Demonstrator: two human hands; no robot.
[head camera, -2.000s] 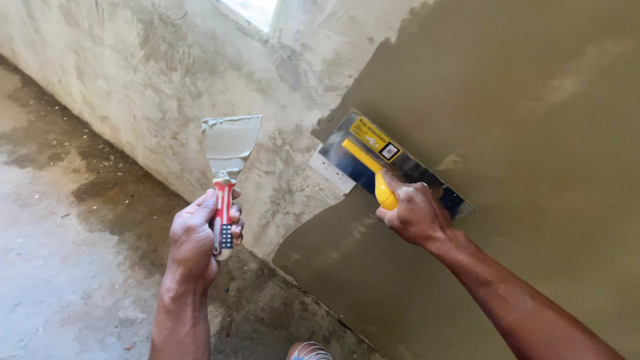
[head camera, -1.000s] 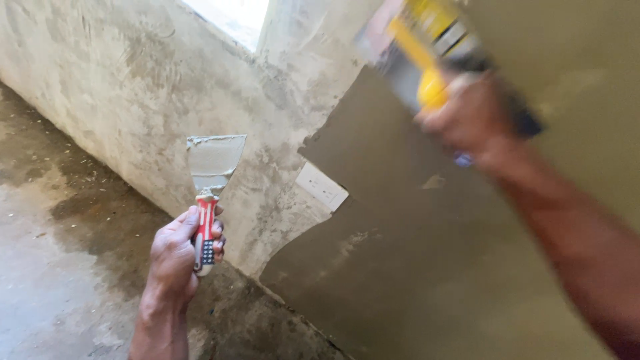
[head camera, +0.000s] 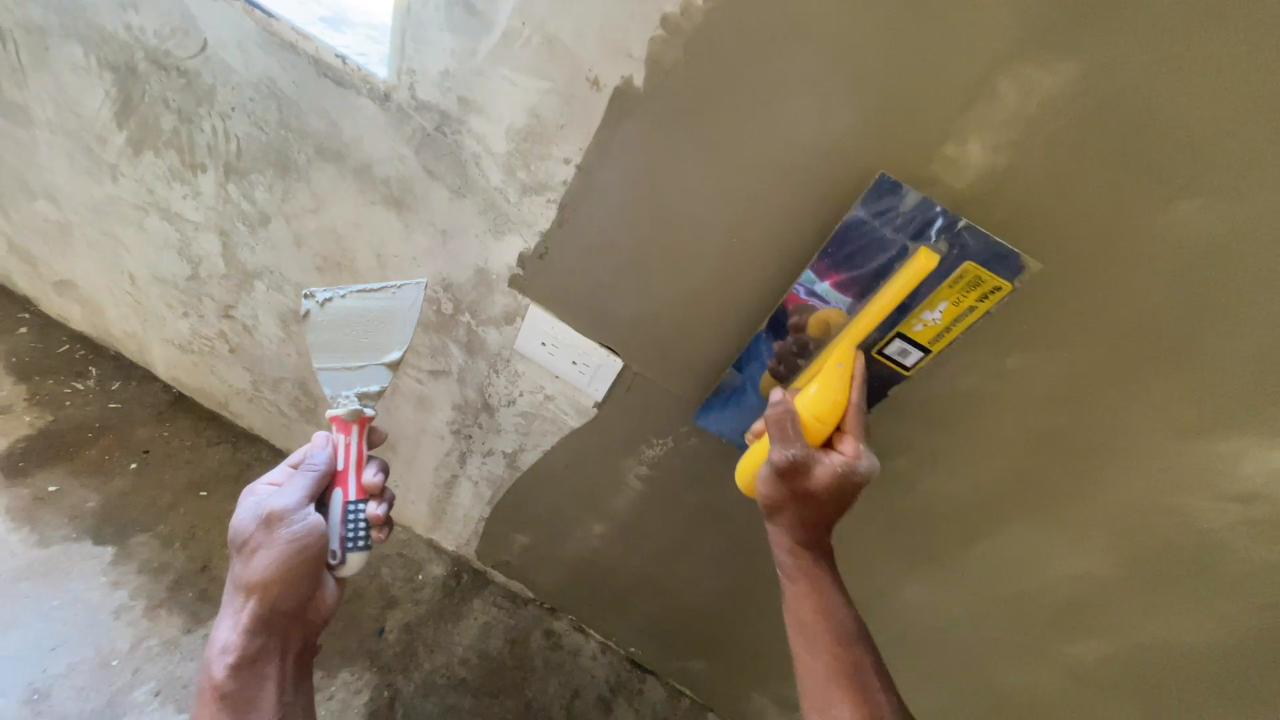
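My left hand (head camera: 290, 520) grips the red, white and blue handle of a putty knife (head camera: 362, 340), its blade upright and smeared with pale plaster. My right hand (head camera: 815, 465) is closed around the yellow handle of a steel finishing trowel (head camera: 790, 340), whose shiny blade lies tilted on or just over the coated wall. Darker, smooth plaster (head camera: 640, 240) covers the right part of the wall and ends in a ragged edge. Beside that edge, between the two tools, is a white electrical outlet plate (head camera: 568, 353).
Paler, mottled wall (head camera: 180, 180) extends to the left, with a bright opening (head camera: 345, 30) at the top. Along the wall's foot runs a concrete floor (head camera: 110, 520) with dark damp-looking patches and small debris.
Two seconds ago the trowel lay over the outlet plate; it was then lifted to the upper right, and now it is lower, right of the plate. My left hand still holds the putty knife.
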